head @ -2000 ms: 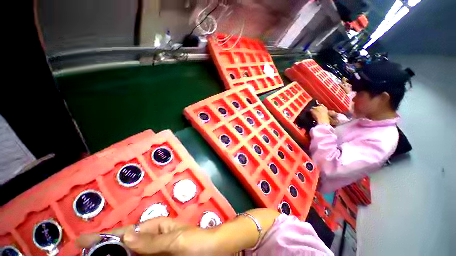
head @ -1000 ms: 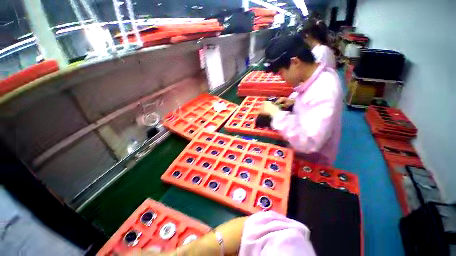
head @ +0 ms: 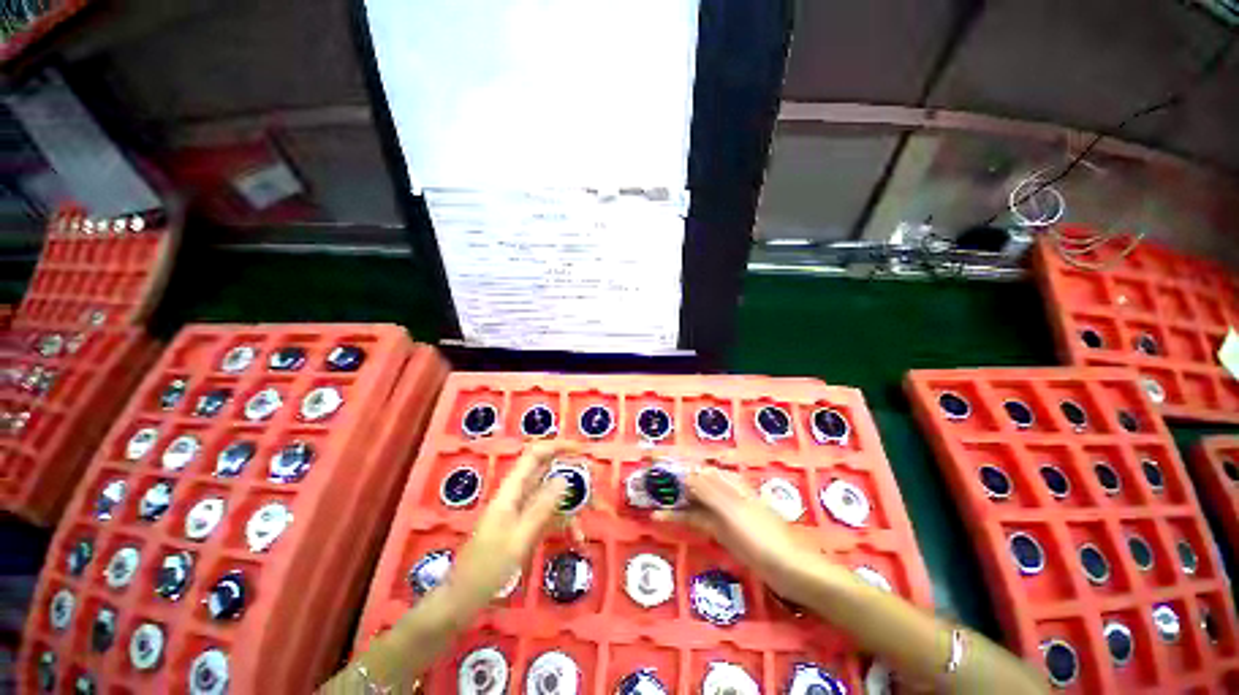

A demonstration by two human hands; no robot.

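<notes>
The orange-red foam compartment tray (head: 618, 524) lies in front of me, with round smartwatch bodies in its pockets. Its top row shows dark faces; lower rows mix silver-white backs and dark units. My left hand (head: 519, 509) holds a dark-faced smartwatch body (head: 568, 489) over the second row. My right hand (head: 720, 509) holds another smartwatch body (head: 662, 487) just right of it; its dark face shows small green marks. The fingertips partly cover both rims, and my forearms hide some lower pockets.
Stacked trays (head: 394, 394) of mixed units stand at left, with more trays (head: 102, 272) at far left. A neighbouring tray (head: 999, 523) of mostly dark faces lies at right. Behind are a work instruction sheet (head: 557, 265) on a black board, another tray (head: 1155, 292) and a white cable (head: 1037, 201).
The view has swung from the right side and the coworker in pink back to the tray in front. Both hands now show with a smartwatch body each; before, only one arm was visible.
</notes>
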